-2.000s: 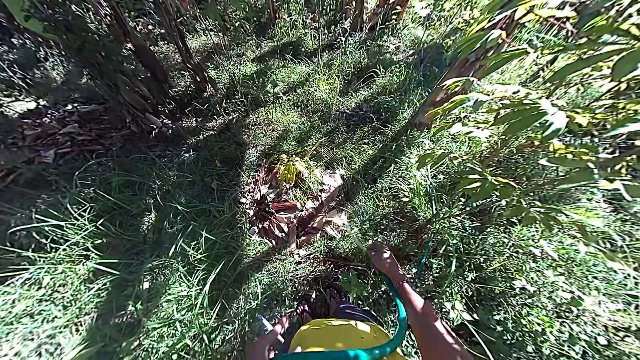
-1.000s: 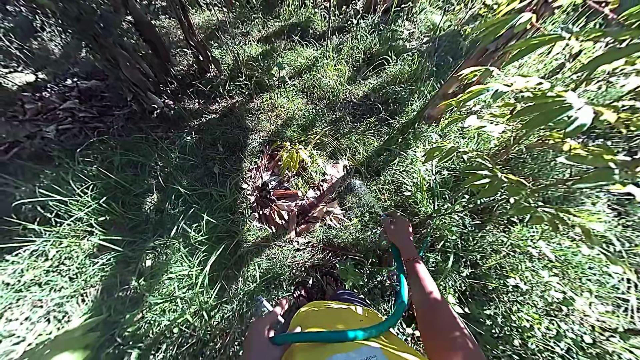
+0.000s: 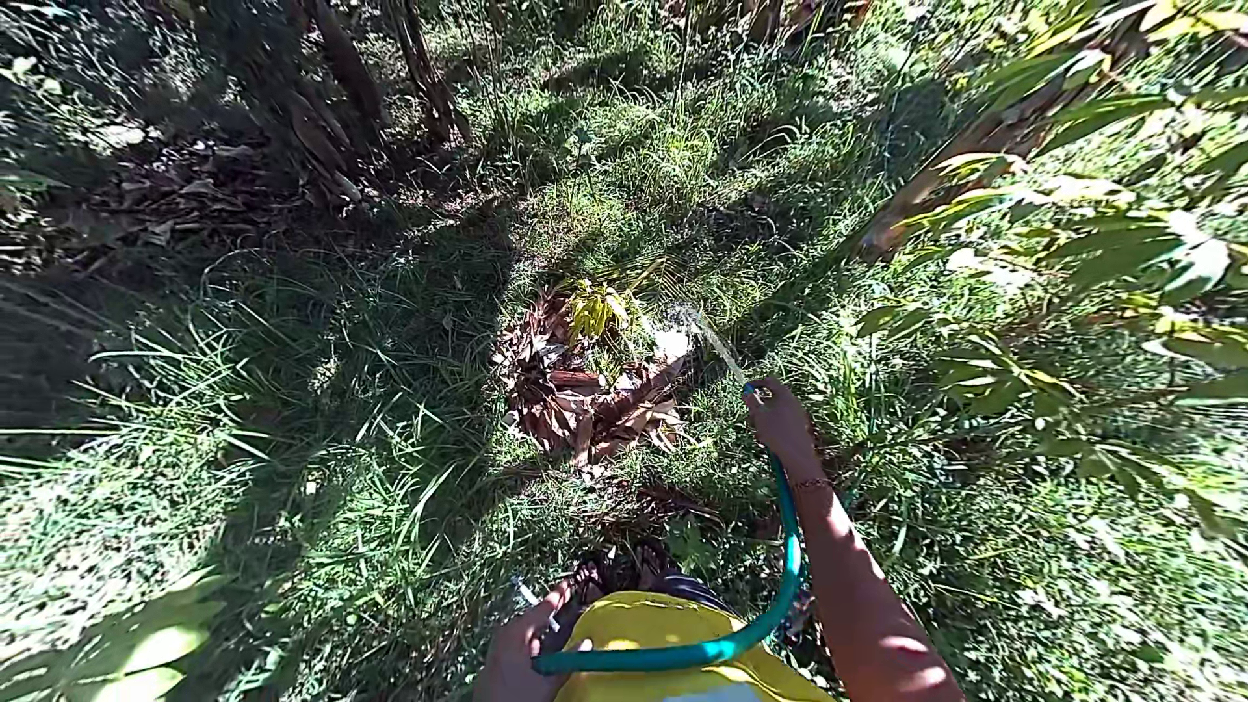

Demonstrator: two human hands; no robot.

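Observation:
My right hand (image 3: 780, 419) is closed around the end of a green garden hose (image 3: 792, 546), and a stream of water (image 3: 717, 346) leaves it up and to the left. The water reaches the right side of a patch of dry leaves (image 3: 585, 409), where a small yellow-green plant (image 3: 597, 308) stands. From my right hand the hose bends down and crosses in front of my yellow top (image 3: 643, 624). My left hand (image 3: 522, 643) grips the hose at the lower middle. A small pale thing (image 3: 526, 591), too unclear to name, shows by its fingers.
Tall grass (image 3: 390, 390) surrounds the leaf patch. Several dark stems (image 3: 336, 88) rise at the upper left beside dry leaf litter (image 3: 195, 195). At the right, a leaning trunk (image 3: 907, 214) and leafy branches (image 3: 1102, 244) reach in. My feet (image 3: 624, 570) are just below the patch.
My right hand has moved up and away from my body with the hose end. Water now streams out toward the leaf patch; two seconds ago no stream could be seen.

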